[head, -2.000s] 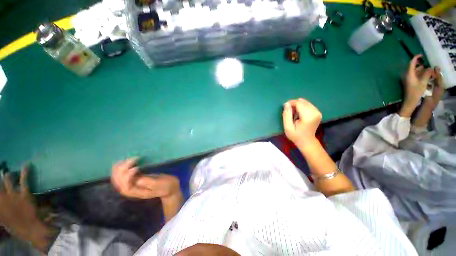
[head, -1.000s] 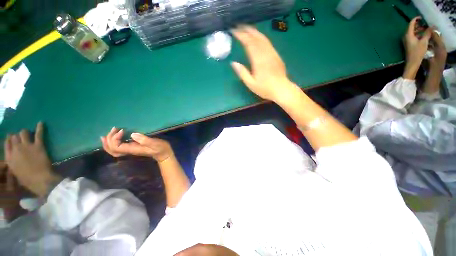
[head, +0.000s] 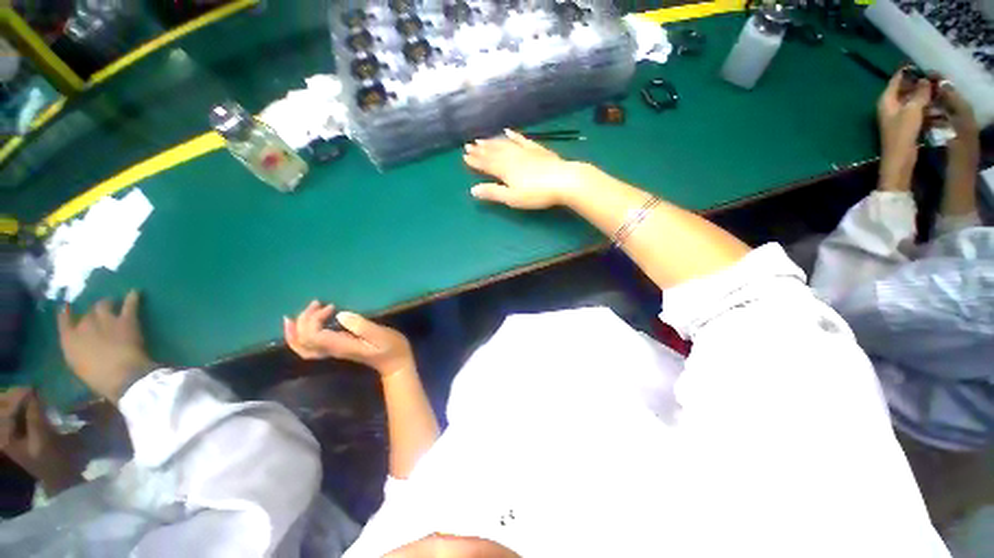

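Note:
My right hand (head: pixel 521 172) lies palm down over the green mat (head: pixel 360 245), fingers apart, where the white round pad was seen; the pad is hidden now. Nothing shows held in it. My left hand (head: pixel 347 336) is palm up at the bench's front edge with fingers loosely curled; a small dark spot shows between thumb and fingers, too unclear to tell whether it is a part. Tweezers (head: pixel 554 135) lie just beyond my right fingertips. A loose module (head: pixel 609 113) and an empty black frame (head: pixel 659 95) lie right of them.
Stacked blister trays (head: pixel 491 93) stand at the back centre. A glass bottle (head: pixel 259 150), a dark watch piece (head: pixel 327 148) and wipes (head: pixel 100 242) are left. A white dispenser bottle (head: pixel 753 50) and a foam parts tray (head: pixel 943 55) are right. Neighbours' hands are at both sides.
My right hand moved from near the front edge out to the pad and now covers it. My left hand stays near the edge. The camera view has shifted.

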